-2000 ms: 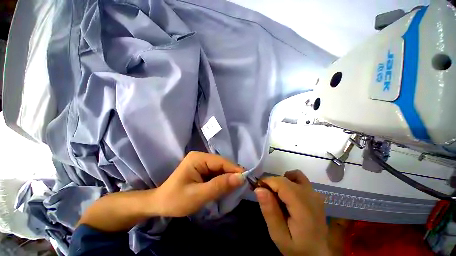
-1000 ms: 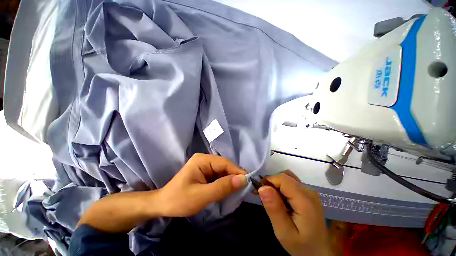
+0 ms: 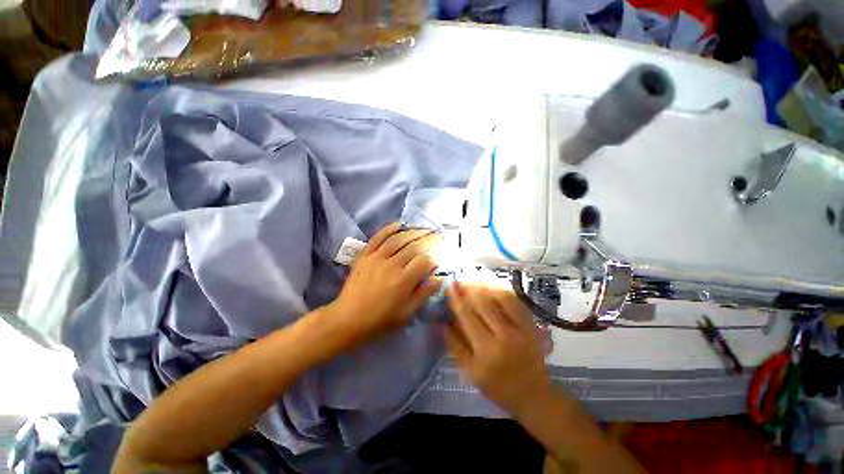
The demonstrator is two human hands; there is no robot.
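Observation:
A large crumpled blue-grey garment [image 3: 241,241] lies left of the white sewing machine head [image 3: 518,194]. A small white label [image 3: 349,251] shows on it beside my left fingers. My left hand [image 3: 393,278] holds the cloth down near the needle area, its fingers bent. My right hand [image 3: 495,338] is just right of it, in front of the machine head, with its fingertips on the cloth edge. The needle and presser foot are hidden by glare and my hands. Small dark snips [image 3: 720,343] lie on the table at the right.
Red-handled scissors [image 3: 768,387] are at the right edge of the table. Brown plastic-wrapped board [image 3: 268,42] with white scraps lies behind left. Blue-grey cloth heaps [image 3: 639,23] are behind the table. Red cloth [image 3: 703,449] is at the lower right. A grey knob [image 3: 620,111] stands on the machine.
The view has shifted to show more of the machine and background. Both hands have moved with the cloth edge up to the needle area. The snips have left my right hand and lie on the table.

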